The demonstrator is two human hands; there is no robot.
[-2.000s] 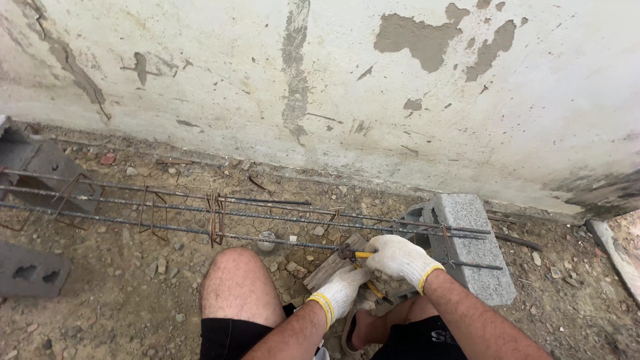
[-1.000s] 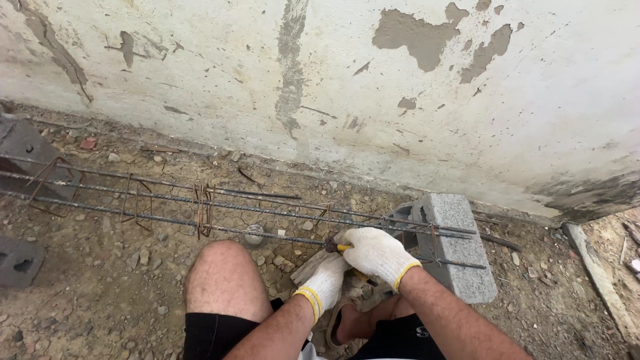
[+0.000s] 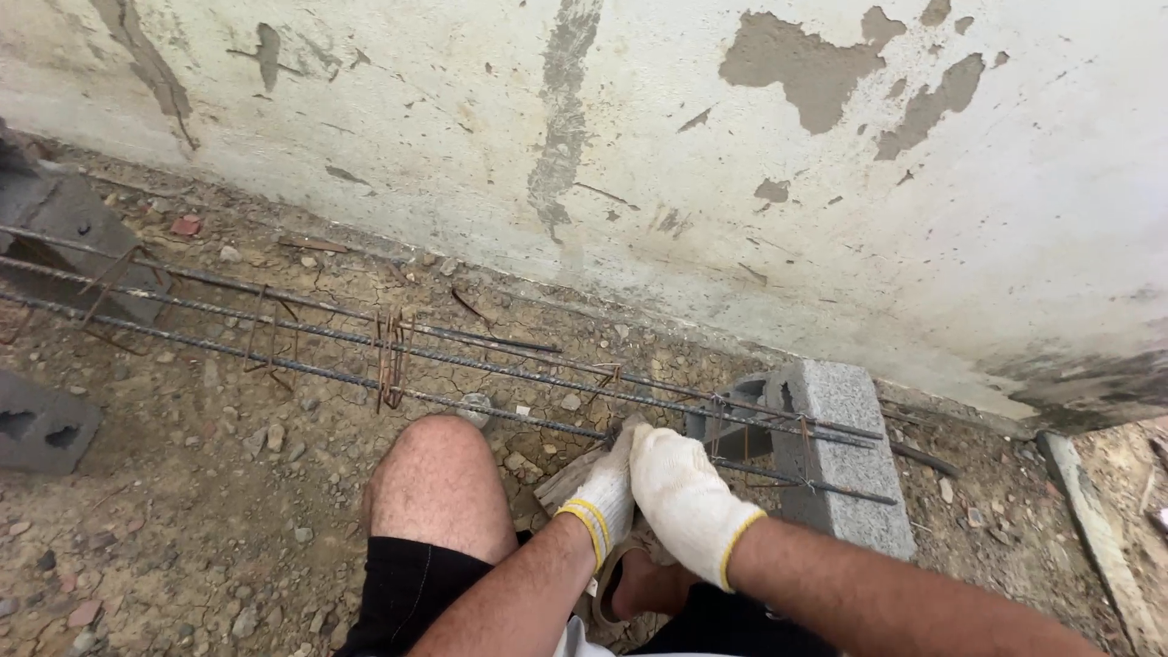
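My left hand [image 3: 610,488] and my right hand [image 3: 684,497], both in white knit work gloves with yellow cuffs, are close together at the nearest steel rebar [image 3: 511,418]. The fingers of both are curled, and what lies inside them is hidden. Three long ribbed bars run side by side from the left edge to a grey concrete block [image 3: 839,401]. Rusty wire stirrups [image 3: 269,338] surround the bars, several bunched together [image 3: 390,358] left of my hands. A piece of wood [image 3: 570,479] lies on the ground beneath my left hand.
Behind the bars rises a plastered wall [image 3: 411,155] with peeled patches. Another grey block [image 3: 68,228] supports the bars at the left, and a hollow block [image 3: 41,424] lies nearer. Stones and a brick fragment [image 3: 187,225] are scattered on the dirt. My knee [image 3: 443,474] is close to the bars.
The yellow-handled tool seen at my hands in the earlier frames is now hidden from view. My hands have stayed at the same bar and drawn closer together.
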